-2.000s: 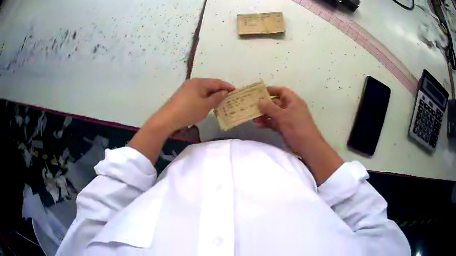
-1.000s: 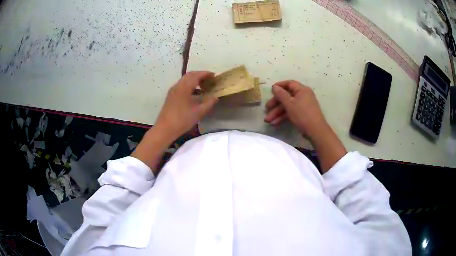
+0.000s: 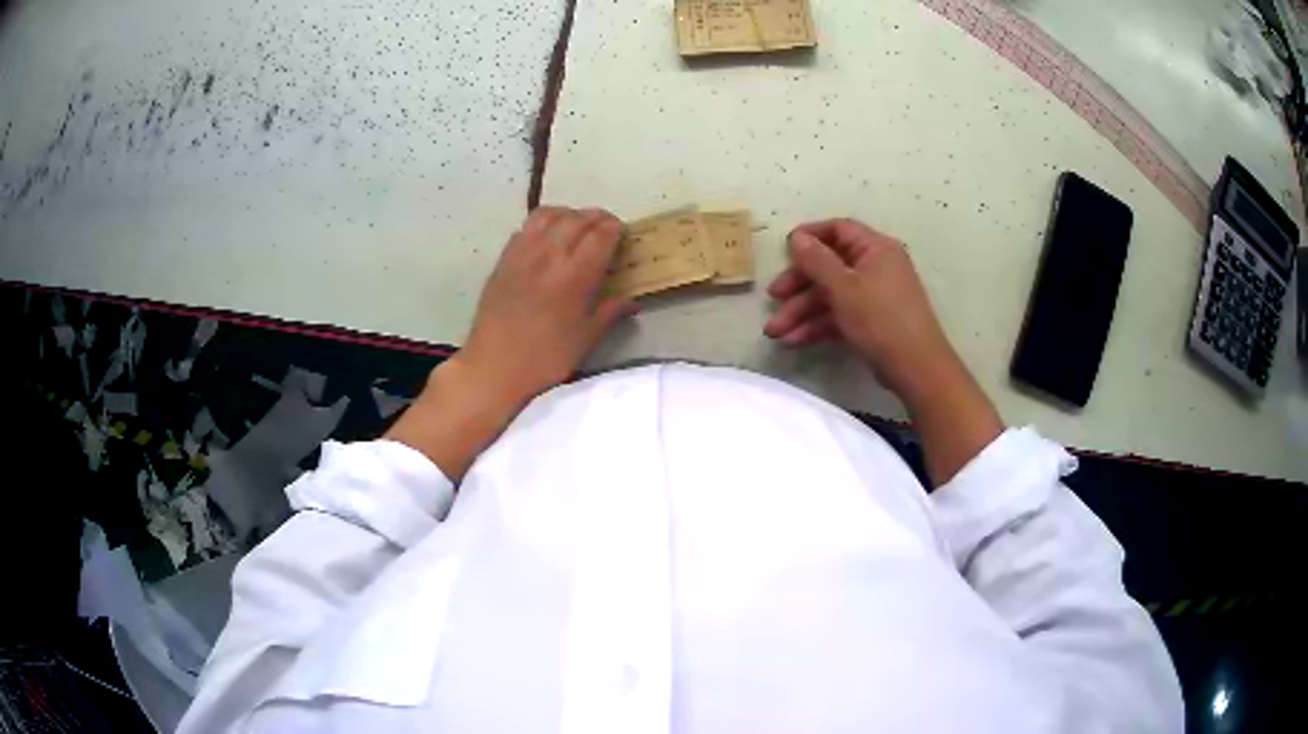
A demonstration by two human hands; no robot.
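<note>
A small stack of pale brown cards (image 3: 663,255) with writing lies low over the white table in front of me, its top part turned against the part beneath, which shows at the right. My left hand (image 3: 552,284) is on its left end, fingers and thumb around the edge. My right hand (image 3: 846,294) is just right of the stack, not touching it, fingers loosely curled and apart, with nothing seen in it. A second card stack (image 3: 745,25) lies at the top, cut off by the picture's edge.
A black smartphone (image 3: 1073,290) and a calculator (image 3: 1239,281) lie on the right. A pinkish-red measuring strip (image 3: 1083,89) curves across the upper right. A seam crosses the white table (image 3: 359,172). Paper scraps (image 3: 179,516) and a white bin (image 3: 136,653) are on the floor at lower left.
The cards were held between both hands. My right hand has let go and moved right. My left hand has lowered the stack to the table, its parts now overlapping at an angle.
</note>
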